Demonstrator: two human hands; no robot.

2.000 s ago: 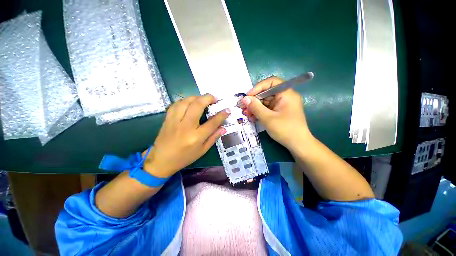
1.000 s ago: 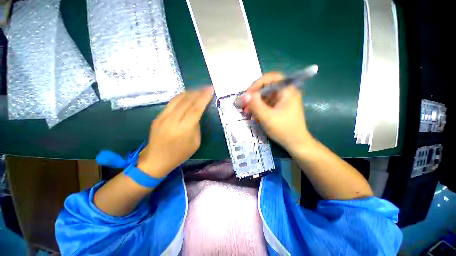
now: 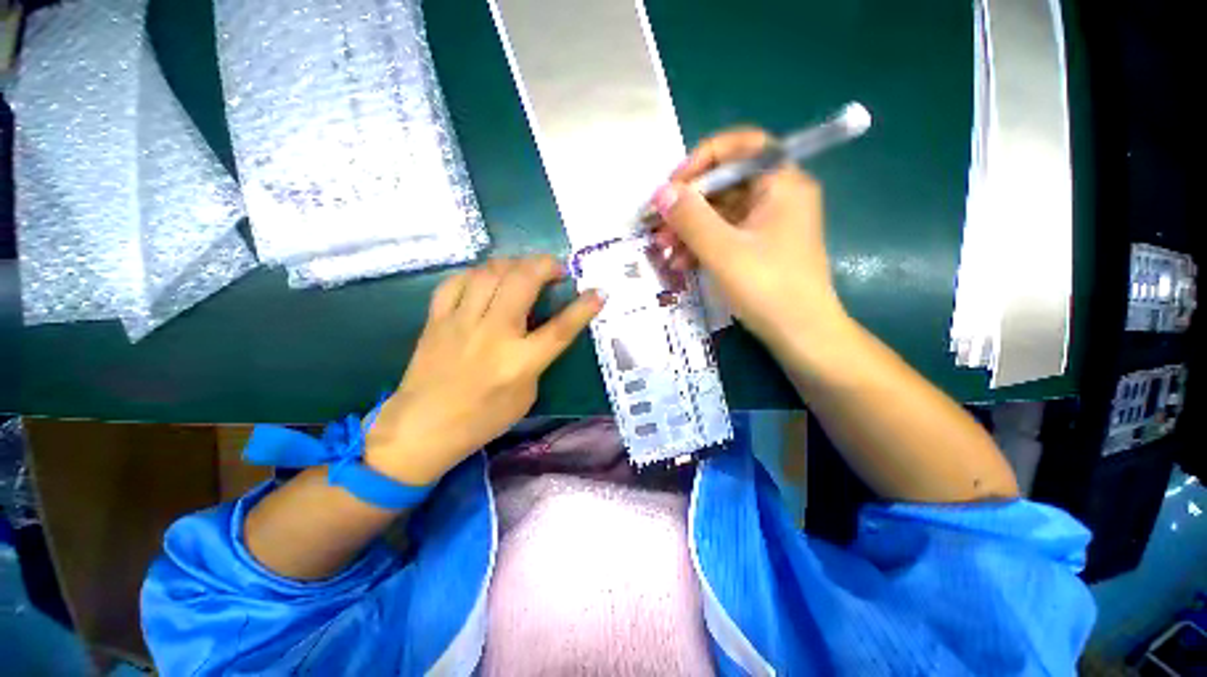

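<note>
A silver-white phone middle frame [image 3: 651,364] lies tilted in front of me, its near end over the bench edge and its far end on a long beige adhesive sheet [image 3: 596,106] with white edges. My right hand [image 3: 757,238] holds grey metal tweezers [image 3: 788,148] like a pen, the tip by the frame's far end over the sheet. The tip is blurred. My left hand [image 3: 483,351] is at the frame's left side, fingertips at its edge, fingers apart and not gripping it. A blue wrist strap is on my left wrist.
Bubble wrap bags [image 3: 347,146] lie flat at the left. A stack of spare adhesive sheets [image 3: 1026,199] lies at the right. Beyond the mat's right edge, a black tray [image 3: 1112,146] holds two more frames [image 3: 1161,287]. A brown cardboard box [image 3: 113,529] stands below the bench at left.
My left hand lifted off the frame, then its fingertips came back to the frame's left edge. My right hand with the tweezers moved slightly up and away from the frame.
</note>
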